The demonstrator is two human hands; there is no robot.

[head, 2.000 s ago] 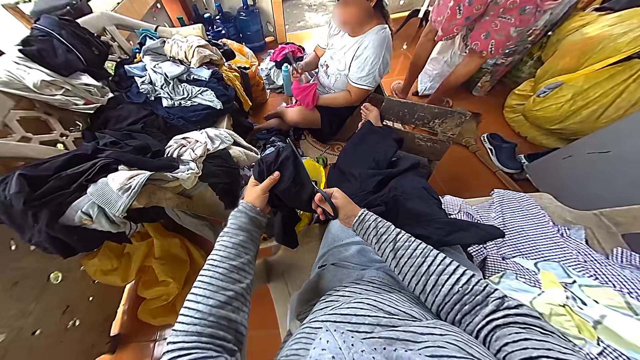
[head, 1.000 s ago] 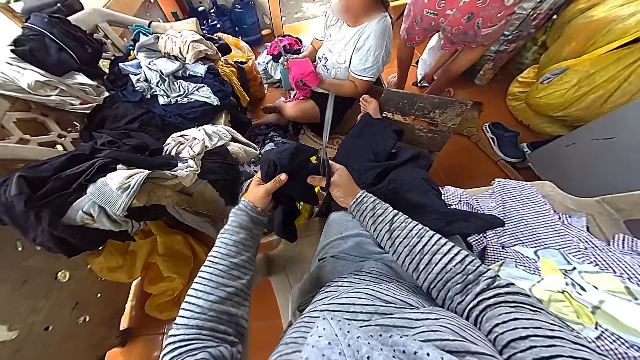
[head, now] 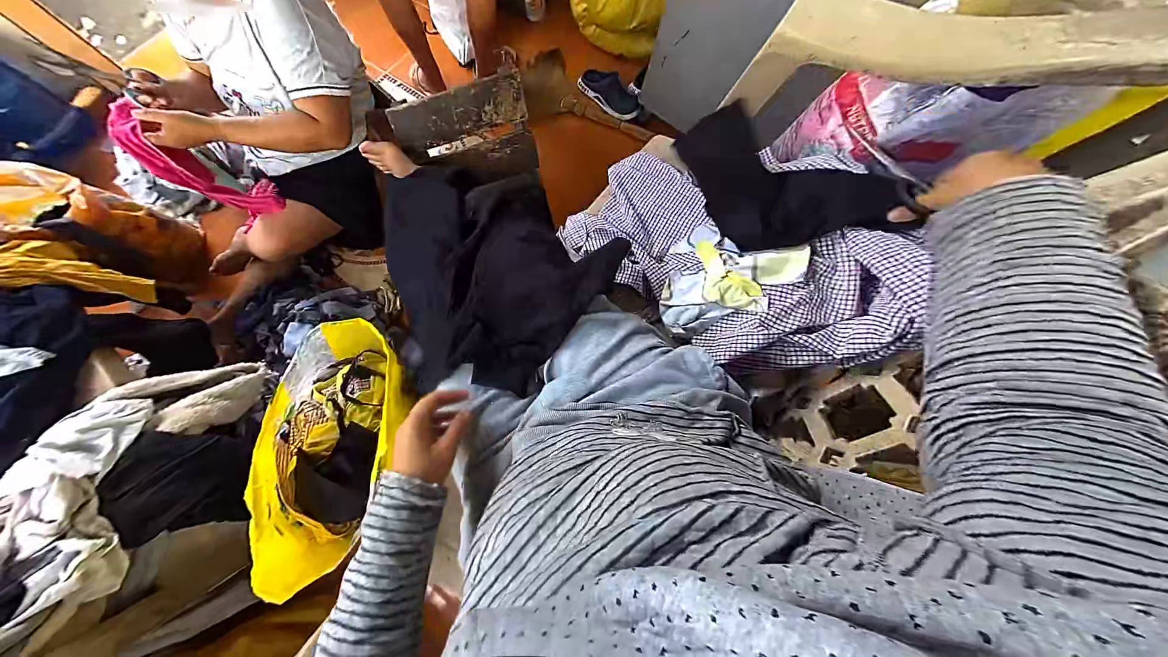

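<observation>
My right hand [head: 967, 187] is shut on a pair of scissors [head: 881, 160] at the upper right. A piece of black cloth [head: 803, 201] lies at the scissors, over a checked cloth [head: 821, 319] and a pale cloth with a yellow pattern [head: 730, 278]; whether my fingers grip the black cloth too, I cannot tell. My left hand [head: 433, 436] is empty, its fingers apart, beside my left thigh and just right of a yellow bag [head: 265, 511] with scraps inside. A larger dark garment [head: 511, 274] is draped over my knees.
Heaps of clothes [head: 64, 493] lie at the left. A seated person [head: 301, 100] holds pink cloth [head: 173, 169] ahead, and another person's legs [head: 415, 46] stand beyond. A wooden piece [head: 465, 119], a dark shoe [head: 610, 94] and a pale chair frame [head: 958, 41] are around me.
The view has swung far to the right. My hands were together at a black cloth; now they are wide apart, the right one out to the right with the scissors, the left one empty.
</observation>
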